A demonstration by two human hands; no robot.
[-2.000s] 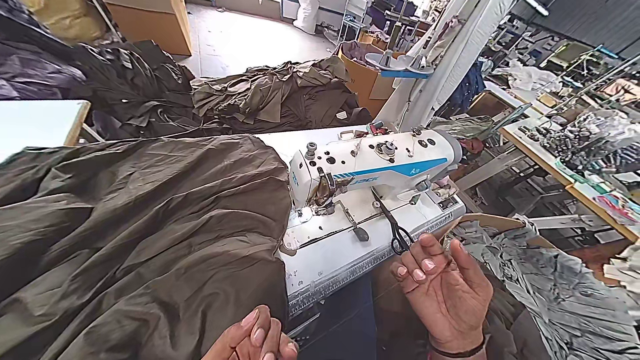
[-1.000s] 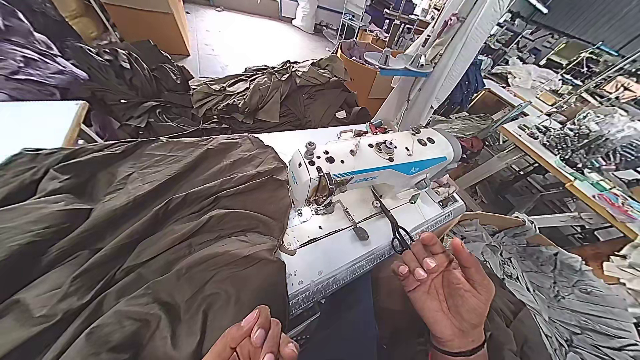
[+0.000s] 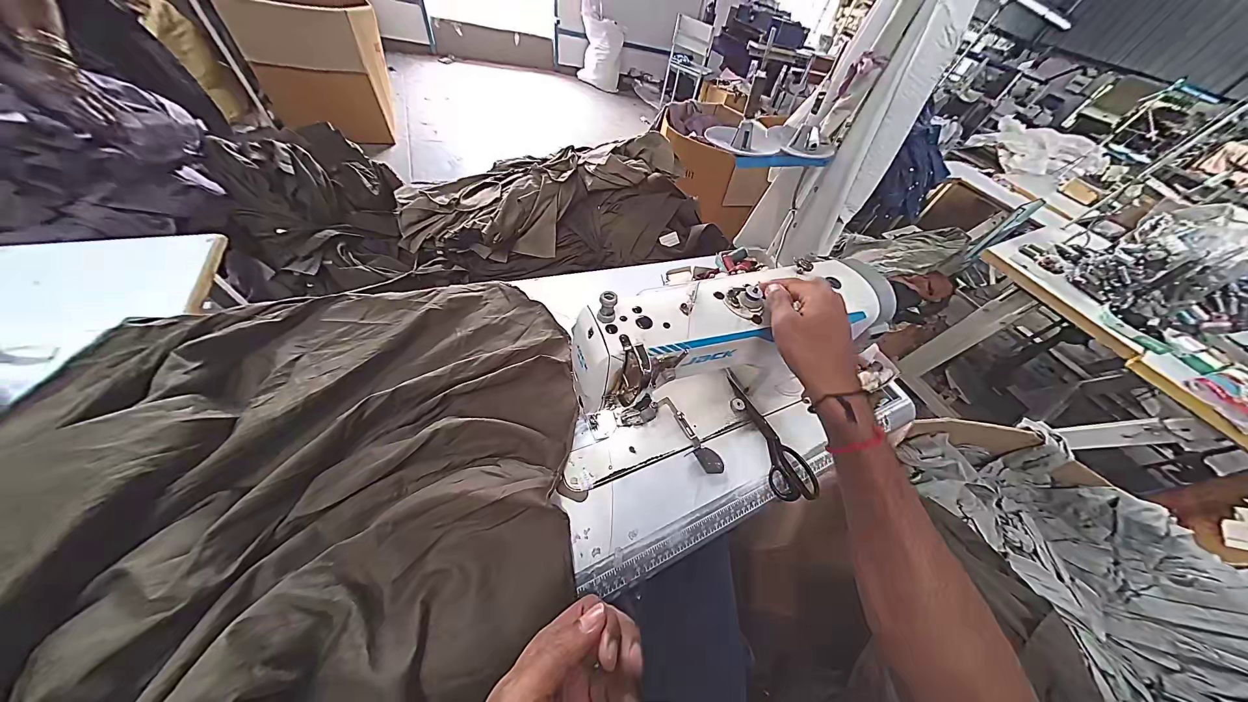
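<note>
A white Jack sewing machine (image 3: 721, 331) stands on a white sewing table (image 3: 673, 497). On top of the machine, the fingers of my right hand (image 3: 811, 327) touch a small round bobbin-winder part (image 3: 752, 292); whether they grip it is hidden. My left hand (image 3: 575, 653) rests low in front of the table edge, fingers curled, with nothing visible in it. Black-handled scissors (image 3: 780, 458) lie on the table below the machine arm, handles toward me. A large dark olive fabric (image 3: 312, 468) covers the table's left part, up to the needle area.
Heaped dark garments (image 3: 546, 210) lie behind the table. Thread cones stand on a blue-edged stand (image 3: 780, 159) near a white-wrapped post (image 3: 887, 127). Grey fabric (image 3: 1092, 565) fills a carton at right. Another table (image 3: 1150, 322) holds many small items. Part of another person shows at upper left.
My right hand has moved up and forward from beside the scissors to the top of the machine. My left hand stays low by the table edge.
</note>
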